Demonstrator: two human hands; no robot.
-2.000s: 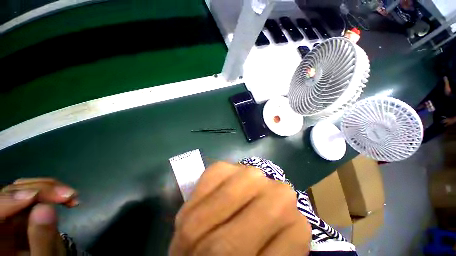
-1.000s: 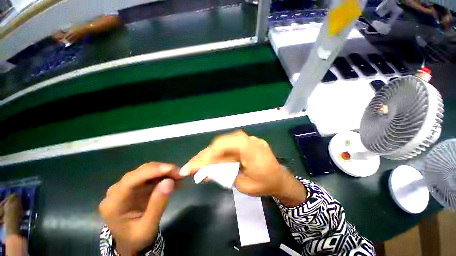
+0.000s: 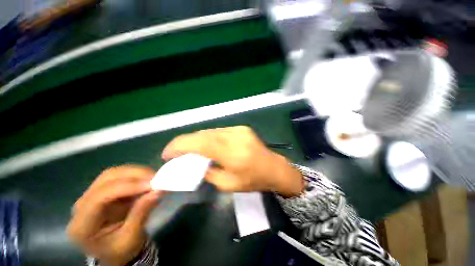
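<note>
A small white piece of paper [image 3: 182,172] is held between both hands, slightly bent. My left hand [image 3: 115,210] pinches its left end between thumb and fingers. My right hand [image 3: 232,158] holds its right end. The white sticker sheet [image 3: 251,214] lies on the dark green bench mat below my right wrist, its upper end hidden by the hand. Dark thin tweezers [image 3: 280,146] lie on the mat just right of my right hand, partly hidden. The picture is blurred.
A black glossy device [image 3: 308,136] lies right of the tweezers. Beyond it are a fan [image 3: 411,91], a second white fan base [image 3: 408,166] and a white tray [image 3: 338,83]. The green conveyor [image 3: 156,78] runs behind a white rail [image 3: 156,124]. A cardboard box [image 3: 406,228] is at lower right.
The white paper, earlier at my right hand, is now stretched between both hands. Both hands sit further left in the picture. The view has shifted, and the blue tray's edge at left shows less.
</note>
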